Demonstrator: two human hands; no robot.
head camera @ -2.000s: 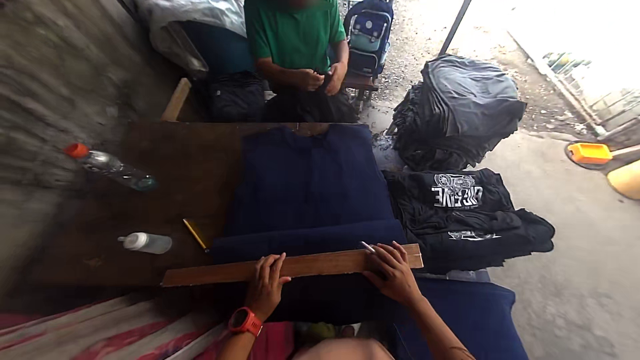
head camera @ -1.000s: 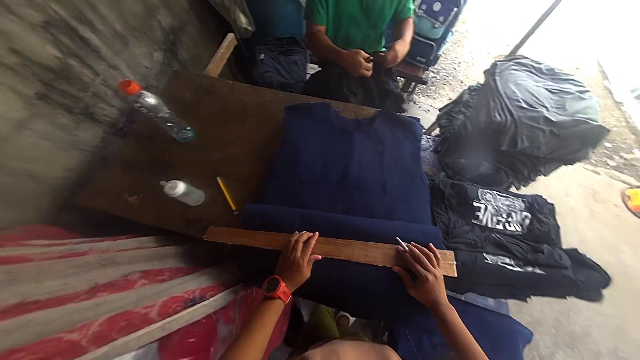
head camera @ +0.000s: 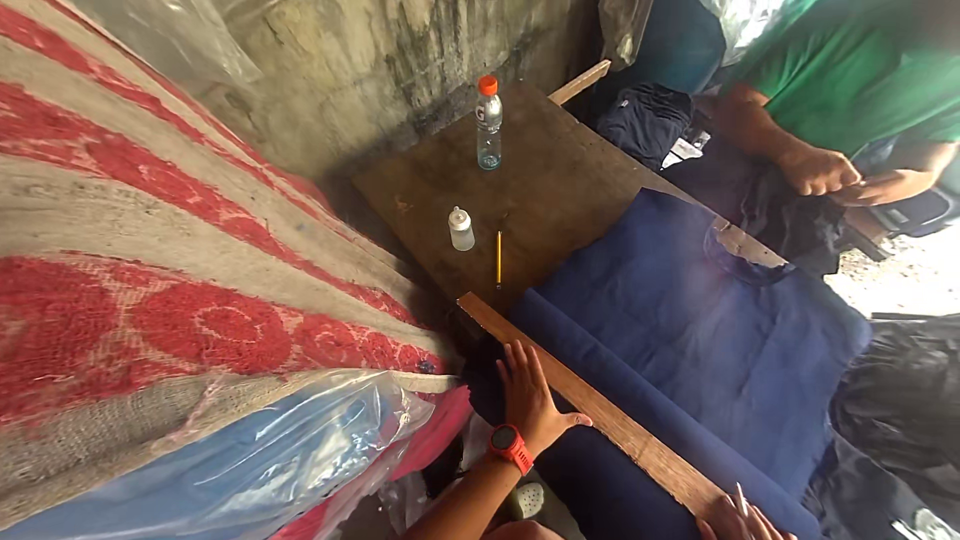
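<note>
A flat wooden strip (head camera: 600, 405) lies diagonally across a navy blue shirt (head camera: 697, 322) on the brown table. My left hand (head camera: 534, 401), with a red watch at the wrist, rests with spread fingers on the strip's near edge and the dark cloth beside it. At the strip's lower right end is my right hand (head camera: 739, 521), partly cut off by the frame, with a thin white pointed tool (head camera: 741, 499) between its fingers. The shirt's neck opening lies toward the far table edge. A folded band of the navy cloth runs along the far side of the strip.
A yellow pencil (head camera: 499, 259), a small white-capped bottle (head camera: 461, 229) and an orange-capped plastic bottle (head camera: 489, 124) are on the table (head camera: 540, 180). Red-patterned sacking (head camera: 210, 322) hangs at left. Across the table, a person in green (head camera: 847, 97) works with their hands. Dark garments (head camera: 900, 405) lie at right.
The view has swung left and nearer. My left hand has its thumb spread wide now, lying flatter at the strip; my right hand stays near the strip's right end.
</note>
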